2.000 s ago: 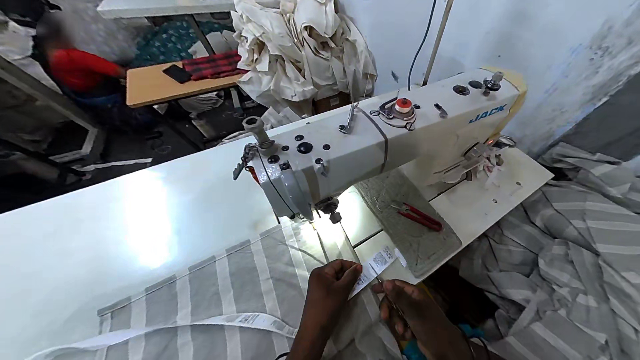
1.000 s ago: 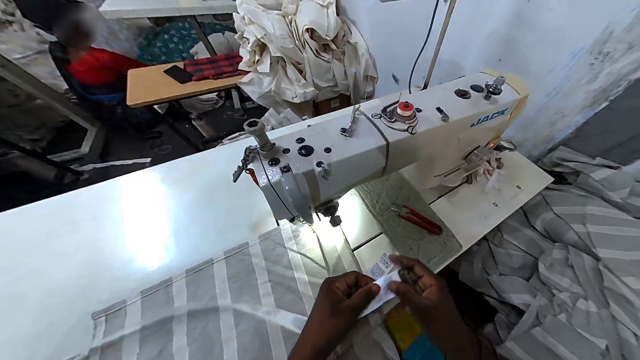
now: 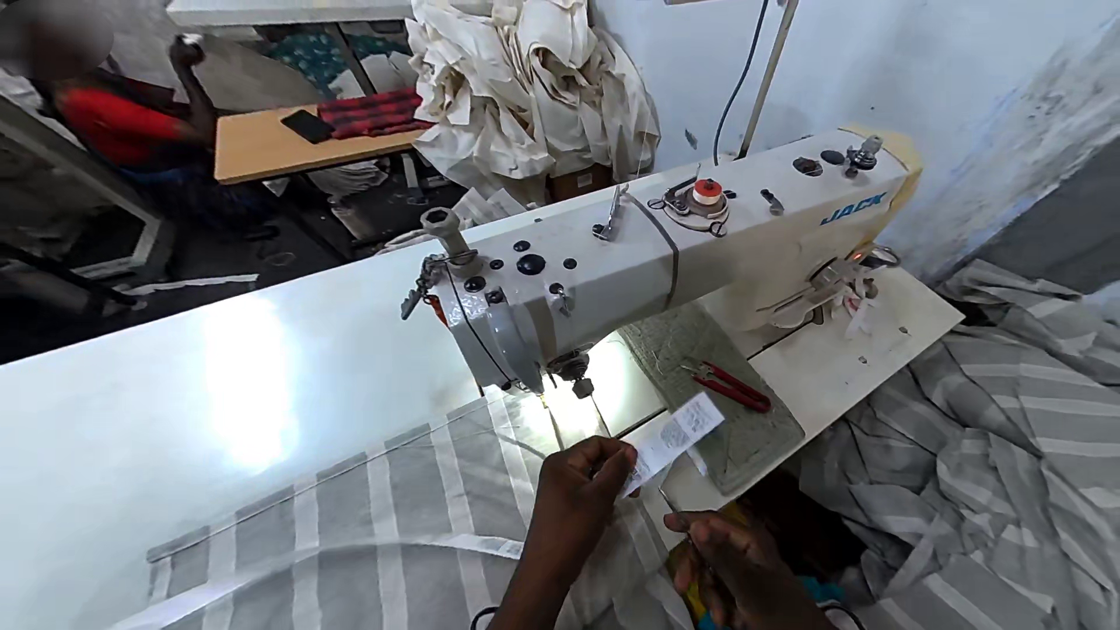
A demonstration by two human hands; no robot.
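Note:
My left hand (image 3: 584, 481) pinches one end of a white printed label (image 3: 678, 436) between thumb and fingers, just in front of the needle area of a white JACK sewing machine (image 3: 604, 262). Lower right, my right hand (image 3: 731, 564) is closed around a thin pointed metal tool (image 3: 669, 500), its kind unclear; its tip shows near the label's lower end. Grey fabric with white stripes (image 3: 350, 516) lies on the table left of my left hand and reaches the needle area. A white strip (image 3: 472, 544) crosses this fabric.
Red-handled thread snips (image 3: 731, 387) rest on a grey pad (image 3: 700, 350) beside the machine. More striped fabric (image 3: 997, 437) is heaped at the right. Behind are piled cream cloth (image 3: 534, 87) and a wooden table (image 3: 262, 144) with a phone, where a person in red (image 3: 122, 122) sits.
The label, between both hands a second ago, is now held out by my left hand alone. My right hand has moved down and away from it. The person in red has an arm raised.

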